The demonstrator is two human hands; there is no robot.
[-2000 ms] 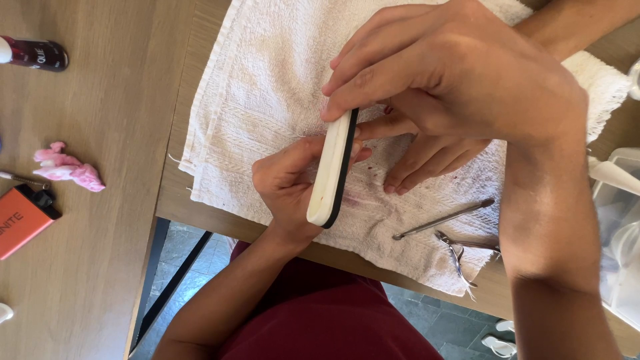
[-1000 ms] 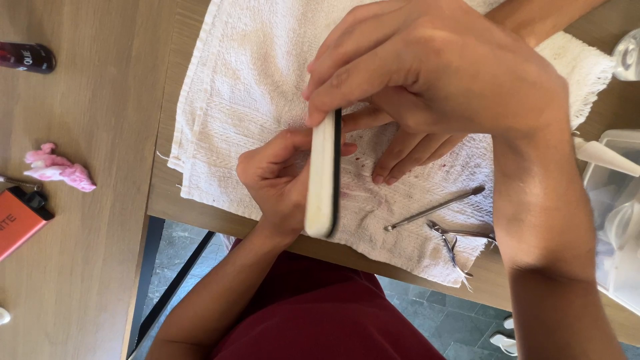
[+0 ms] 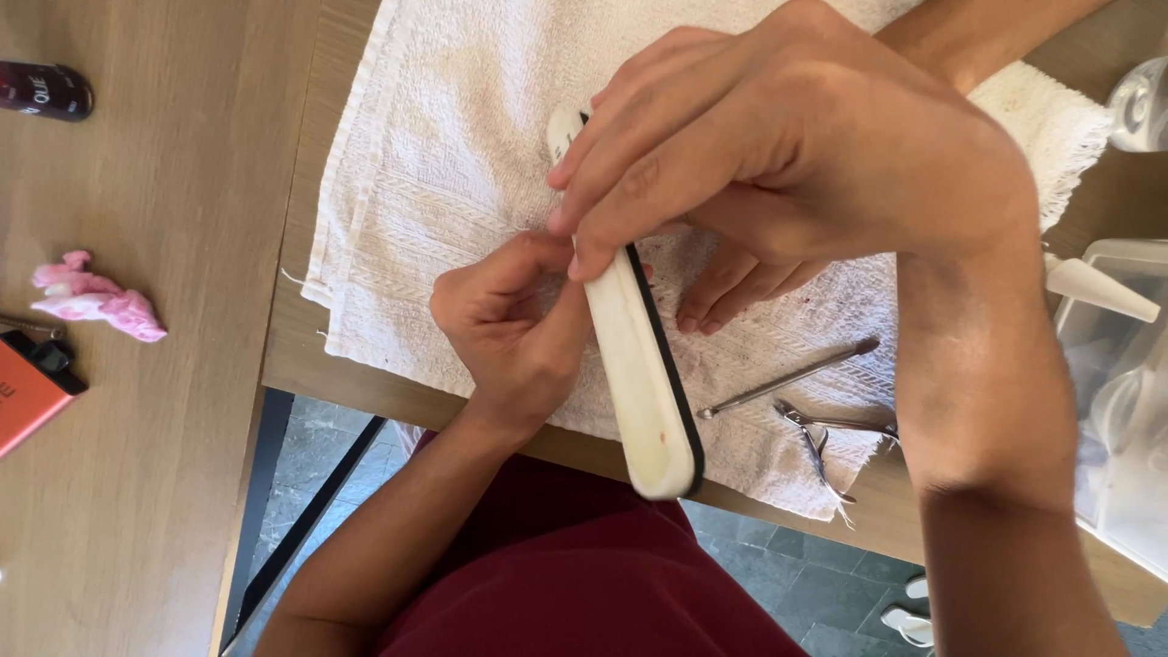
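My right hand (image 3: 803, 137) is closed on a white nail file block with a dark edge (image 3: 639, 365), its fingers over the upper half. My left hand (image 3: 520, 319) lies just left of the file, thumb and fingers bent together near another person's finger; most of its grip is hidden behind the file. The other person's hand (image 3: 739, 283) rests on a white towel (image 3: 438, 182), partly under my right hand. A metal cuticle pusher (image 3: 789, 379) and metal cuticle nippers (image 3: 812, 429) lie on the towel to the right.
On the wooden table (image 3: 164, 411) at left are a dark red bottle (image 3: 46, 89), a pink-stained cotton piece (image 3: 100, 297) and an orange object (image 3: 32, 388). A clear plastic container (image 3: 1122, 383) and a clear glass-like vessel (image 3: 1141, 105) stand at right.
The file has tilted, its lower end swinging to the right, and its upper end now shows past my right fingers. Both hands stay close to the other person's fingers.
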